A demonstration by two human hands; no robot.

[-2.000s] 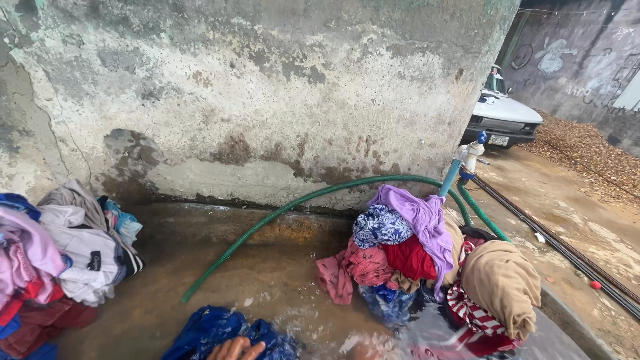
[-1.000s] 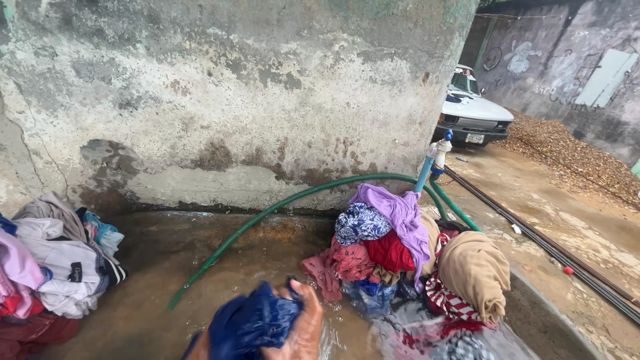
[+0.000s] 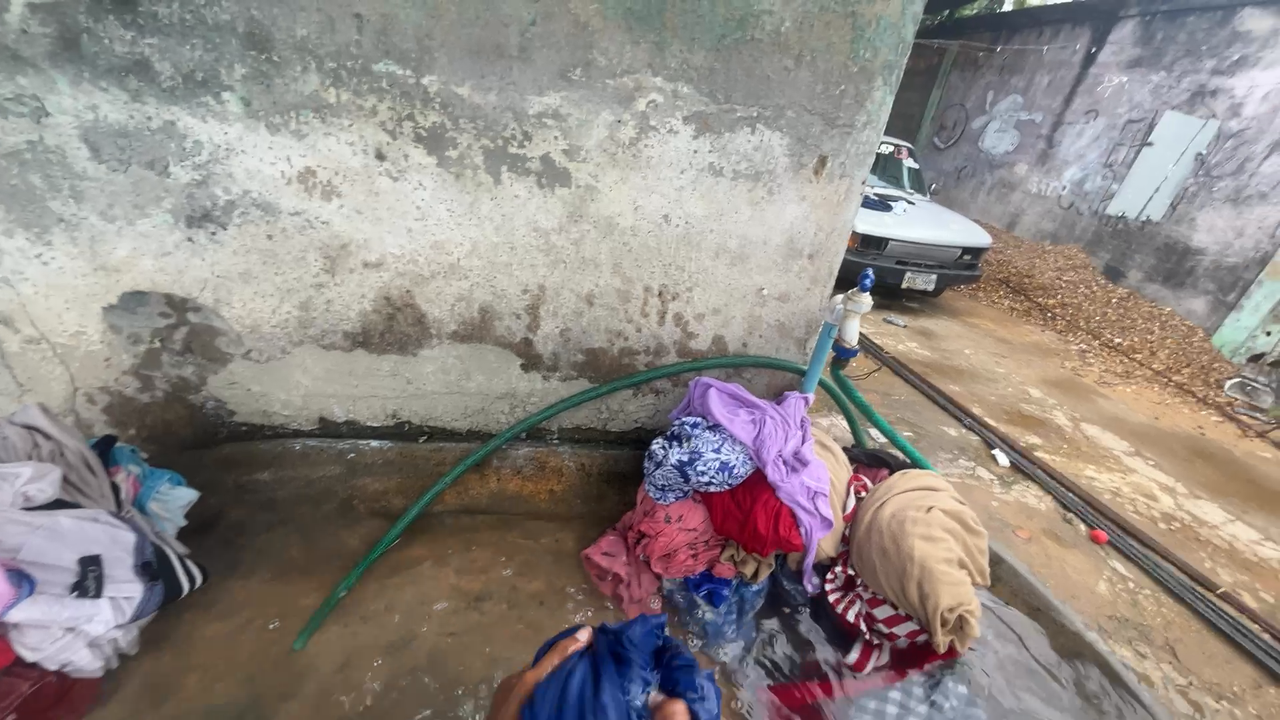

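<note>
Bunched wet blue cloth (image 3: pixel 622 672) is held at the bottom centre. My left hand (image 3: pixel 540 675) grips its left side, with the thumb over the top. Only a little of my right hand (image 3: pixel 670 708) shows at the cloth's lower right, with fingers against the fabric. Just beyond, a heap of wet clothes sits partly in water: a purple garment (image 3: pixel 775 440), a blue and white patterned cloth (image 3: pixel 697 458), a red cloth (image 3: pixel 752 515), a pink garment (image 3: pixel 665 540) and a rolled beige cloth (image 3: pixel 920 550). Another clothes pile with a white garment (image 3: pixel 65 590) lies at far left.
A green hose (image 3: pixel 500 440) arcs over the wet concrete basin to a white tap (image 3: pixel 850 310) on a blue pipe. A weathered wall (image 3: pixel 450 220) stands behind. The basin's concrete rim (image 3: pixel 1070 620) runs along the right, with long pipes (image 3: pixel 1060 480) on the ground beyond.
The blue cloth was low at the bottom edge, then lifted and bunched between both hands; now it is slightly lower and farther right in view. The clothes heaps have stayed in place.
</note>
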